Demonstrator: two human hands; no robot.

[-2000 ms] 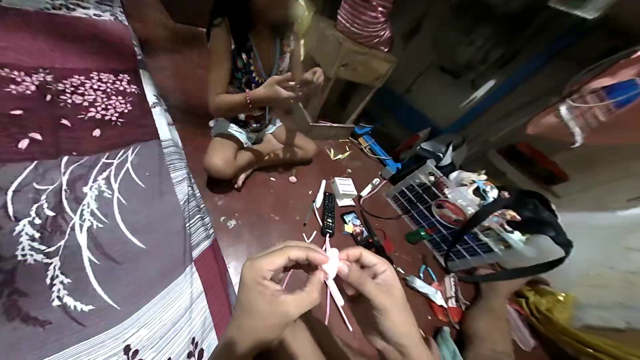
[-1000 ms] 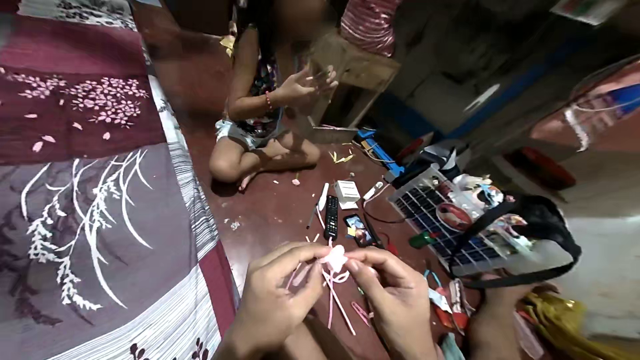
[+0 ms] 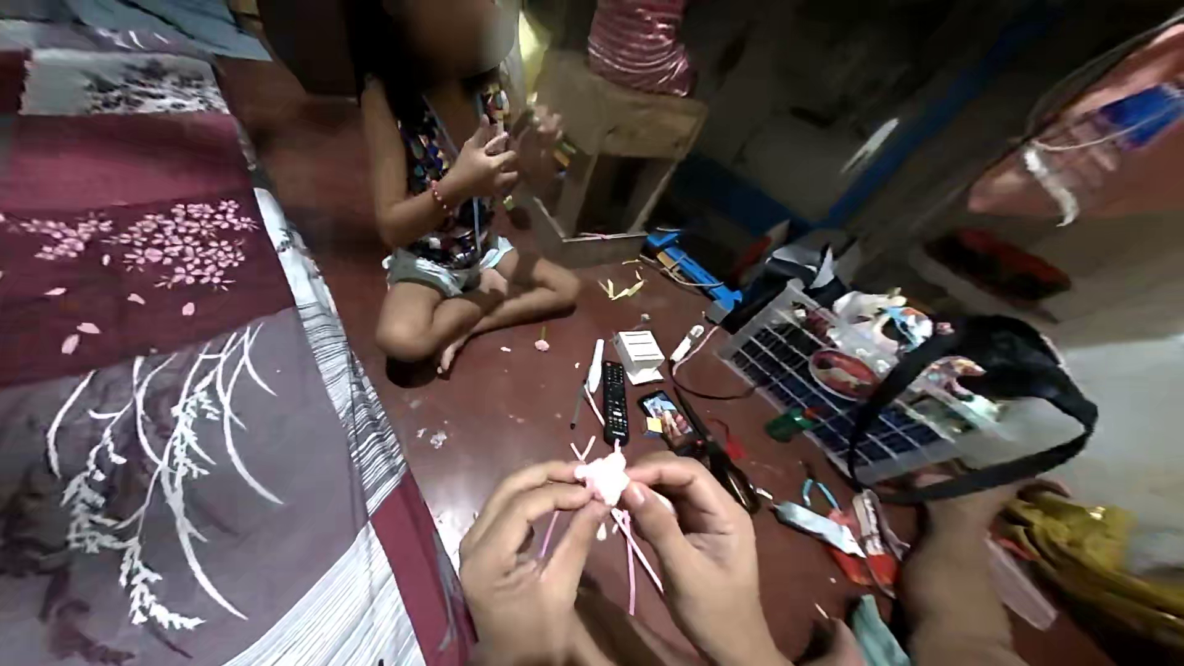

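A small pale pink and white piece [image 3: 607,477], perhaps a craft flower, is pinched between the fingertips of both hands at the lower middle of the view. My left hand [image 3: 529,536] holds its left side, and my right hand [image 3: 696,536] its right side. Thin pink and white strands [image 3: 631,555] hang from it between the palms. Just beyond the fingertips, a black remote control [image 3: 615,403] lies on the red floor. Beside it are a phone with a lit screen [image 3: 666,414] and a small white box [image 3: 639,351].
A person [image 3: 453,185] sits cross-legged on the floor ahead, hands raised. Patterned bedding [image 3: 185,370] fills the left. At right stand a white plastic basket [image 3: 786,356] of mixed items and a black strap [image 3: 869,416]. Scissors [image 3: 731,476] and a blue plastic object [image 3: 694,268] lie on the floor.
The loops of strand under the piece, seen a second ago, now show as straighter hanging strands. Both hands stay close together on the piece. The seated person's hands have shifted.
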